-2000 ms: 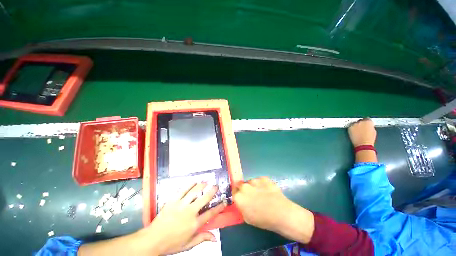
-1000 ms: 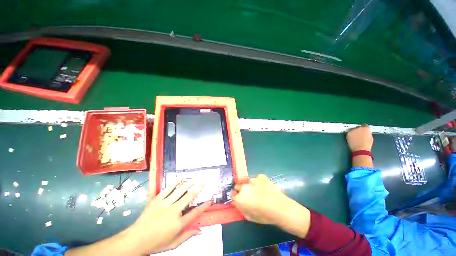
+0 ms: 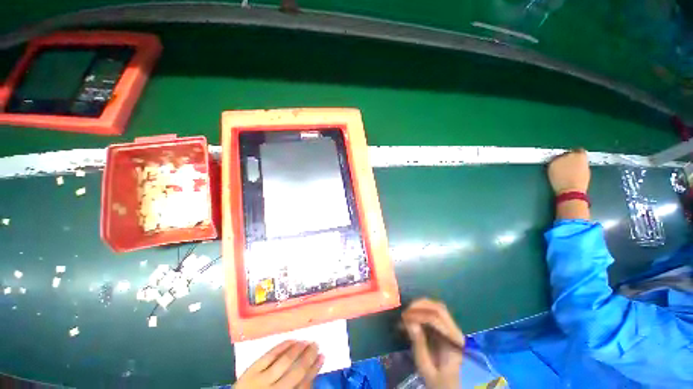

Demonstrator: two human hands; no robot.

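The open tablet unit (image 3: 304, 190) lies in an orange-red fixture (image 3: 373, 205), with its silver-grey rectangle toward the far end and circuit board at the near end. A round orange-yellow spot shows at its near left corner. A white sheet (image 3: 334, 346) sticks out below the fixture. My left hand (image 3: 281, 366) rests on this sheet with bent fingers, cut off by the bottom edge. My right hand (image 3: 435, 338) is right of the sheet, off the fixture, curled and blurred. Something thin and dark shows at its fingers, but I cannot tell what. Neither hand touches the tablet.
A red bin (image 3: 110, 197) of cream pieces stands left of the fixture. White pieces with thin black leads (image 3: 175, 281) lie below it, and small squares are scattered left. Another fixture (image 3: 121, 114) lies on the green conveyor. A neighbour's blue sleeve (image 3: 581, 262) is at right.
Both my hands have left the tablet's near end and moved down toward me, uncovering the circuit board and the orange-yellow spot. The view has shifted, so the whole bench sits higher in the picture.
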